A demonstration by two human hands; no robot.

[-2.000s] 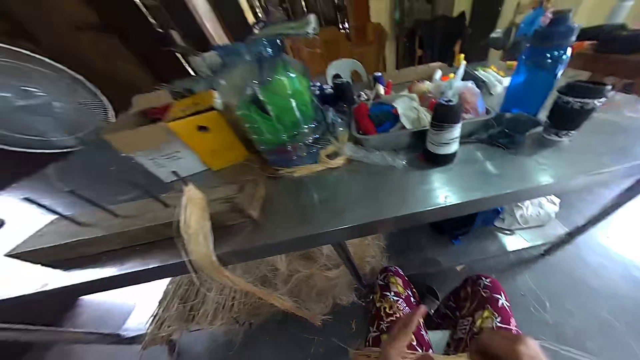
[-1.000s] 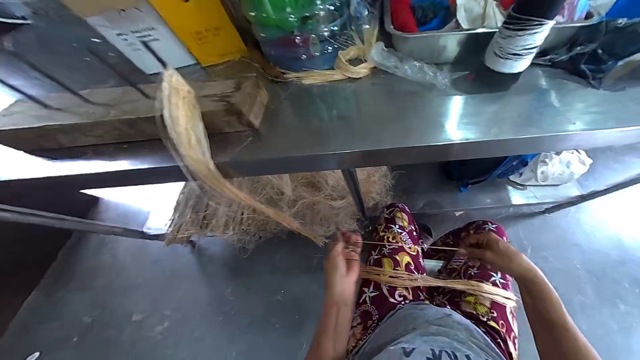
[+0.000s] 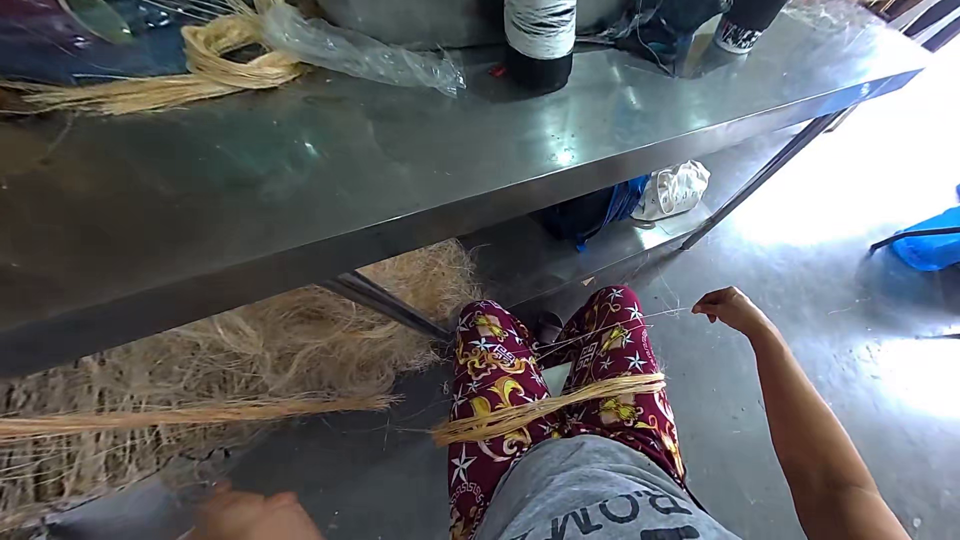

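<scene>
My right hand [image 3: 724,306] is out beyond my right knee, thumb and finger pinched on the end of a thin pale fiber strand [image 3: 600,330] that runs back over my thighs. A bundle of straw-colored fibers [image 3: 551,409] lies across my lap, over patterned maroon trousers. My left hand [image 3: 251,514] is blurred at the bottom left, below the tip of a long hanging hank of fiber [image 3: 225,412]; whether it holds anything is unclear.
A metal table [image 3: 420,165] crosses in front, bearing a looped fiber hank [image 3: 225,64], clear plastic [image 3: 360,56] and a thread-wound black bottle [image 3: 540,45]. Beneath are loose fibers [image 3: 300,337], a table leg [image 3: 390,304] and a white bag [image 3: 671,189].
My right hand has moved out to the right, away from my knees. My left hand has left the strand over my knee and moved left and down. The view has shifted.
</scene>
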